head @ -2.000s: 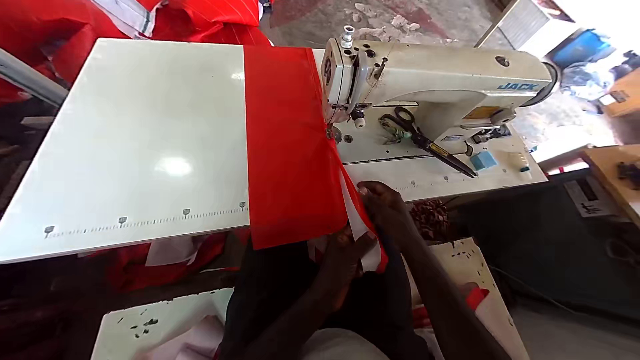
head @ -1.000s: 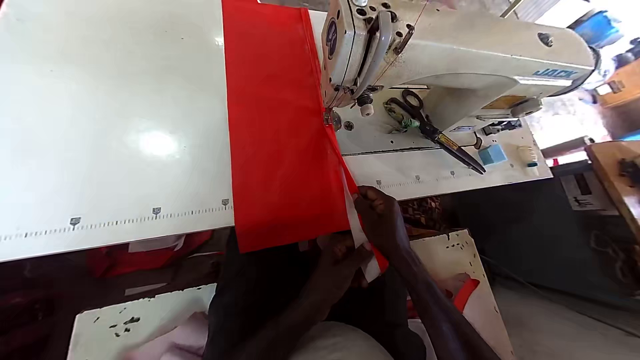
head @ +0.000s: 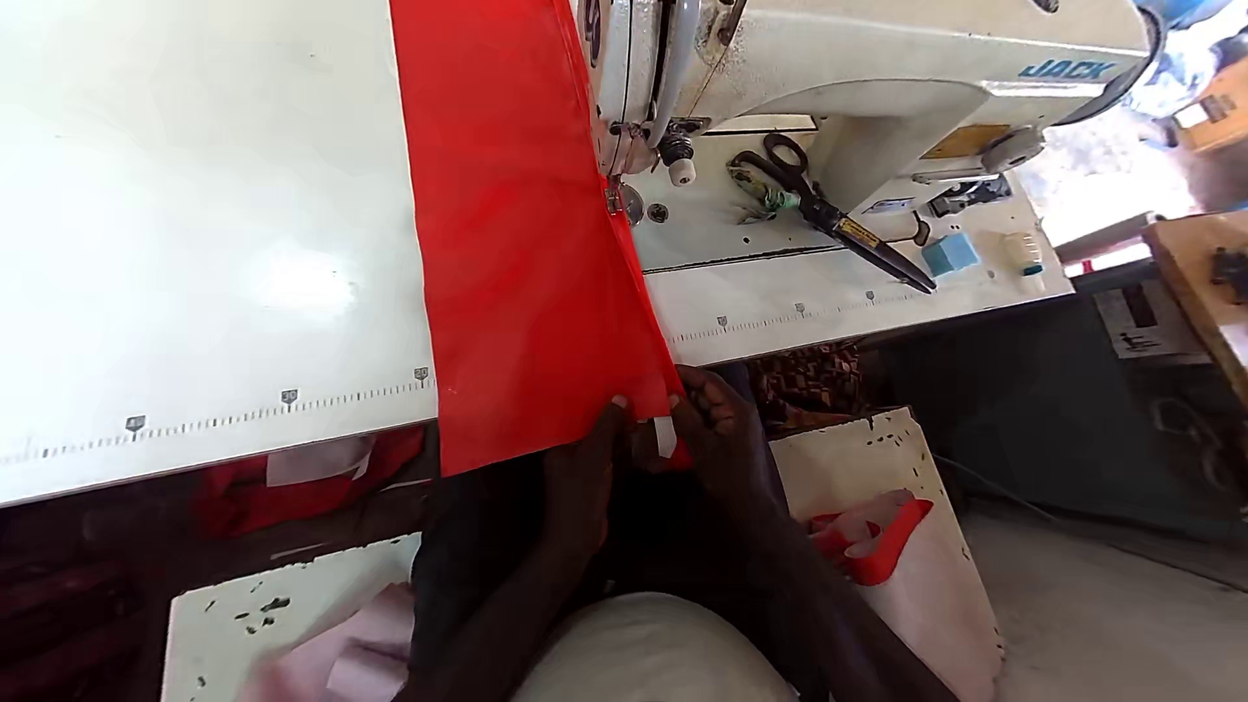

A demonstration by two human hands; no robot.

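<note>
A long piece of red fabric [head: 517,244] lies over the front of the white sewing table [head: 224,214]. Its right edge runs under the presser foot [head: 614,200] of a Jack sewing machine [head: 877,58]. At the fabric's near end, just past the table edge, my left hand [head: 590,458] pinches the bottom edge, thumb on top. My right hand [head: 717,419] grips the folded right corner. Between the hands a pale strip [head: 665,437] sticks out from the fold. Fingers under the cloth are hidden.
Black-handled scissors [head: 834,214] lie on the machine bed, near a blue block [head: 951,253] and a small bobbin-like item [head: 1024,253]. Below the table, cream boards hold pink cloth [head: 361,643] and red-and-pink fabric [head: 887,536].
The pale strip, widely exposed before, is now mostly covered by the red fabric. My left hand has come up to the fabric's bottom edge. The view has moved closer to the table.
</note>
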